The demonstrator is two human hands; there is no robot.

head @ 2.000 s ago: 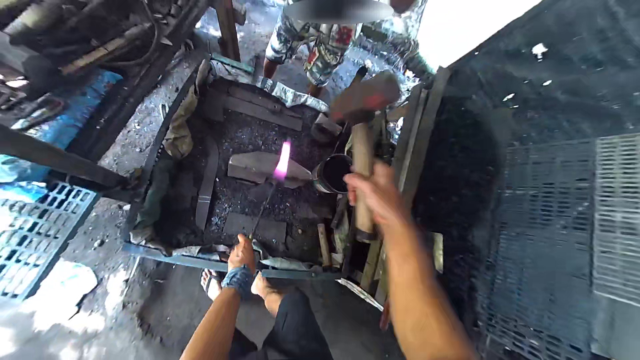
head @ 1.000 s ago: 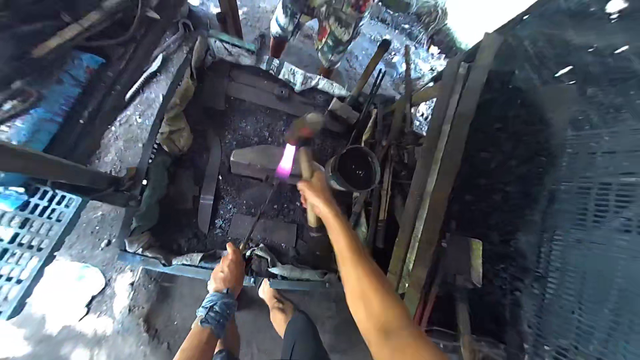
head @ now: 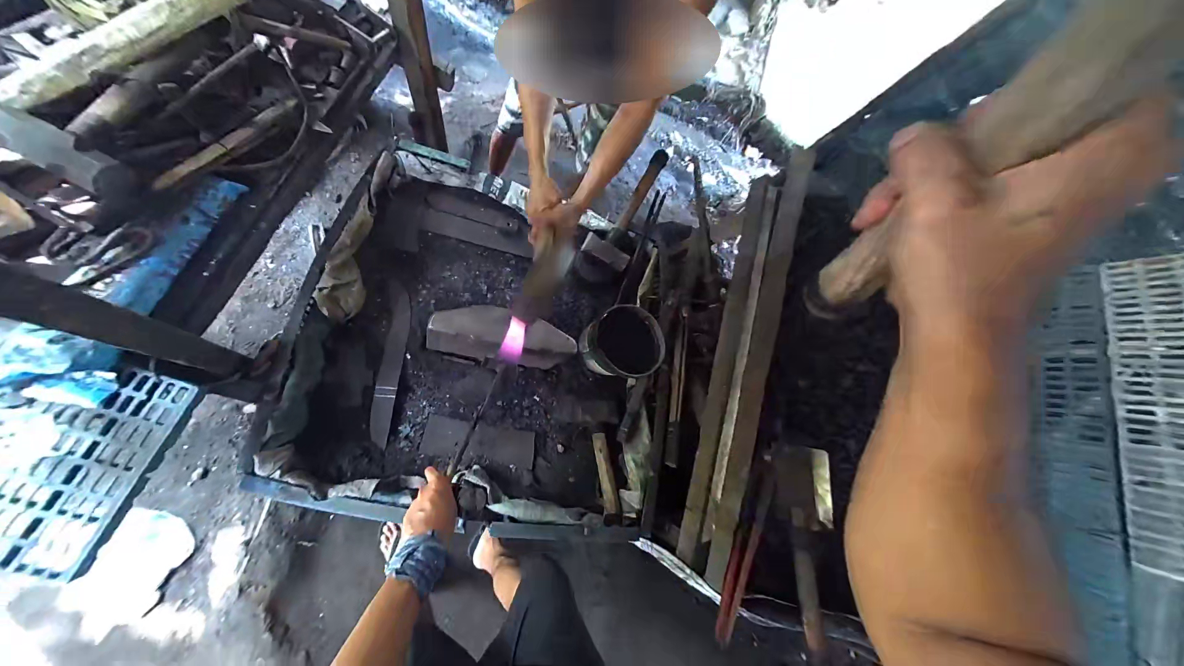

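Observation:
My left hand [head: 431, 507], with a cloth band at its wrist, grips the near end of a thin dark metal rod [head: 478, 422]. The glowing hot metal [head: 512, 340] at the rod's far end lies over a steel anvil block [head: 472, 331]. My right hand [head: 962, 199] is raised at the right, closed round the wooden handle of a hammer [head: 860, 264]; the hammer's head is out of view. Across the pit, a co-worker's two hands [head: 553, 220] hold a sledgehammer [head: 544, 276], blurred, whose head is at the glowing metal.
A can of dark liquid [head: 624, 340] stands right of the anvil. Long-handled tools and wooden beams [head: 754, 361] line the right side. A curved flat blade [head: 391, 365] lies at left. Plastic crates [head: 102, 472] and a tool-laden bench [head: 222, 277] are further left.
My right hand has lifted the hammer from near the glowing metal up to the right. The co-worker's arms and sledgehammer have come in over the anvil. My left hand still grips the rod.

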